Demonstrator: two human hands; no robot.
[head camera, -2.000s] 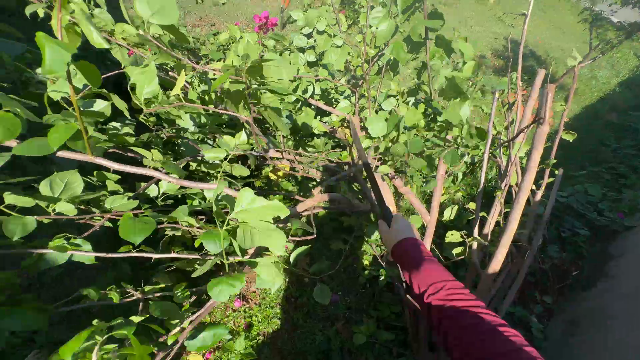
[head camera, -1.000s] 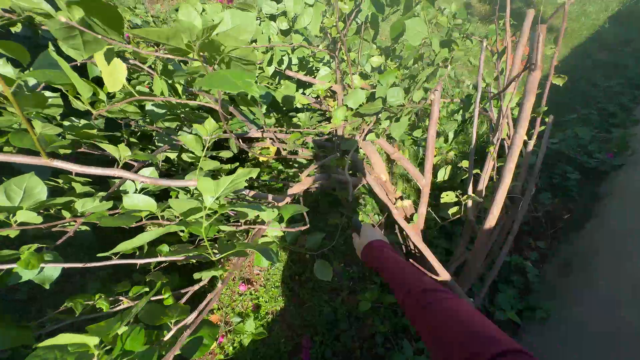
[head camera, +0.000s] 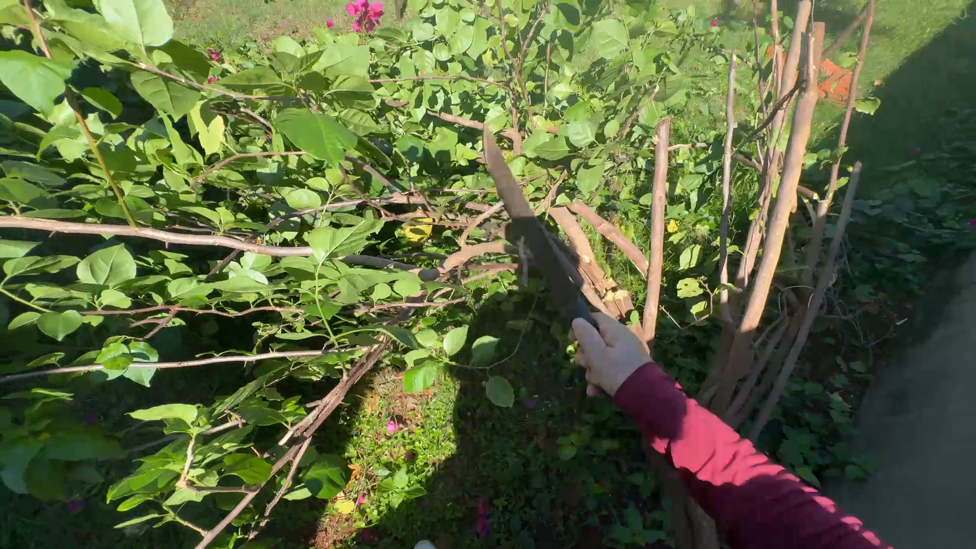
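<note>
My right hand (head camera: 610, 352), in a dark red sleeve, is closed around the handle of a machete (head camera: 534, 236). Its long dark blade points up and to the left, in front of leafy branches. Just beyond the blade is a cut branch stub (head camera: 616, 300) with pale exposed wood. A bent branch (head camera: 480, 252) lies behind the blade's middle and runs left into a long horizontal branch (head camera: 191, 238) among the leaves. My left hand is out of view.
Several upright bare stems (head camera: 776, 198) rise at the right, beside a shaded grey path (head camera: 915, 427). Dense leafy branches (head camera: 252, 290) spread across the left. Pink flowers (head camera: 364, 14) show at the top, and low plants cover the ground.
My right hand was low with the machete hardly visible one second ago; now it is raised and the blade shows plainly. The view has shifted somewhat.
</note>
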